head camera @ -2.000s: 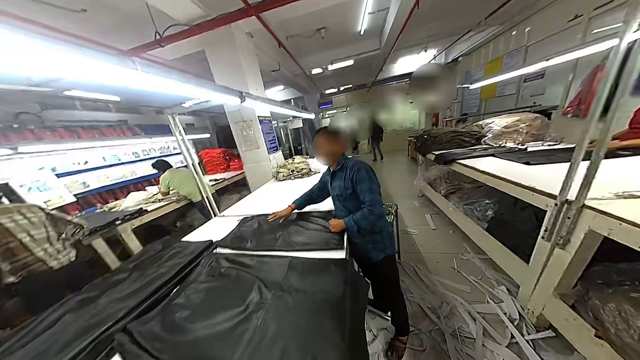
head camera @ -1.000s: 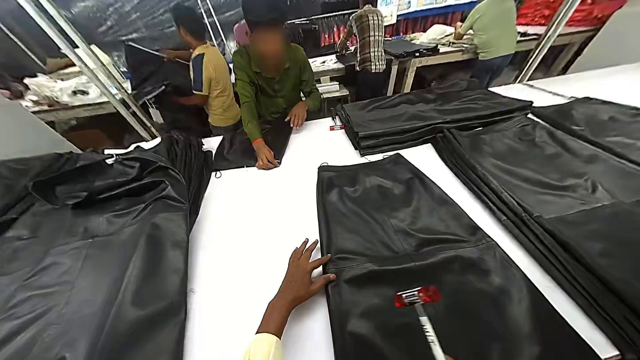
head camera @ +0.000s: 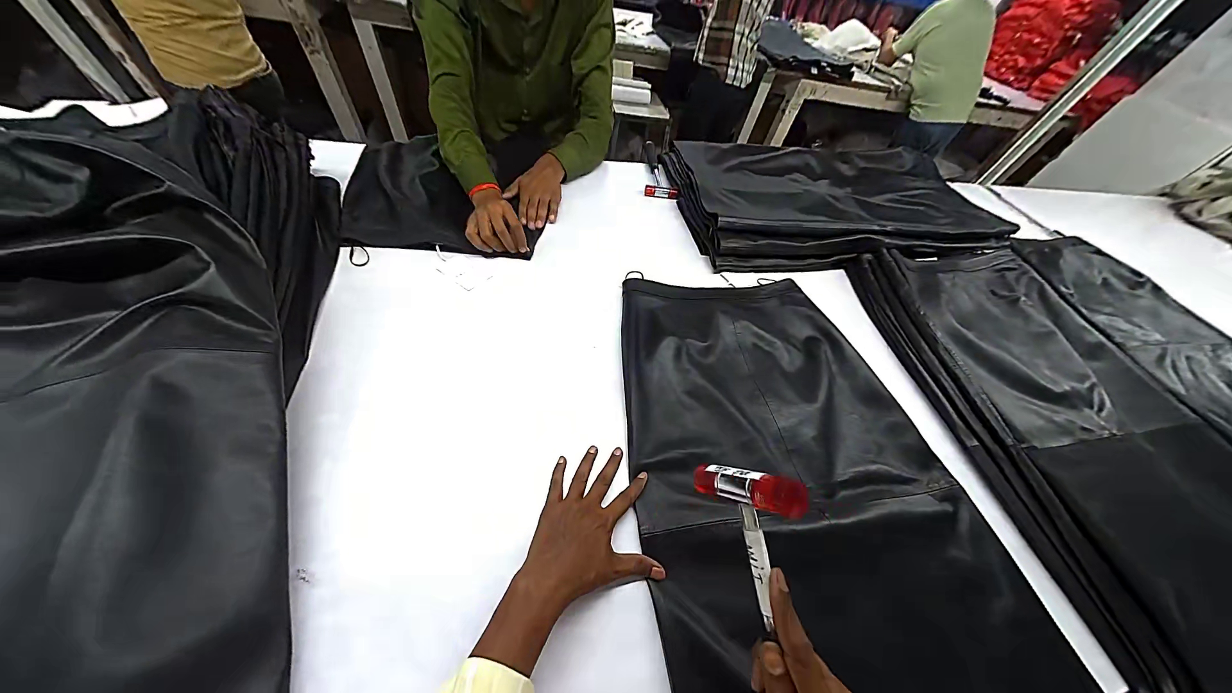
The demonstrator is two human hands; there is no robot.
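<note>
A black leather skirt (head camera: 770, 385) lies flat on the white table (head camera: 433, 433) before me. My left hand (head camera: 580, 544) rests palm down with spread fingers, partly on the table, its thumb and fingertips at the skirt's left edge. In my right hand (head camera: 794, 645), at the bottom of the view, is the pale handle of a mallet with a red head (head camera: 751, 489); the handle bears writing. The mallet head is over the skirt near its cross seam. Whether it touches the leather I cannot tell.
Large black leather pieces (head camera: 135, 481) are heaped at left. Folded black leather garments (head camera: 828, 202) and more skirts (head camera: 1030, 366) lie at right. Across the table a co-worker's hands (head camera: 515, 207) press on another black piece (head camera: 399, 202). A second red-headed mallet (head camera: 660, 192) lies near the folded stack.
The view has swung from the aisle down to the table since the oldest frame. Compared with one second ago, the co-worker's two hands have come together on the black piece.
</note>
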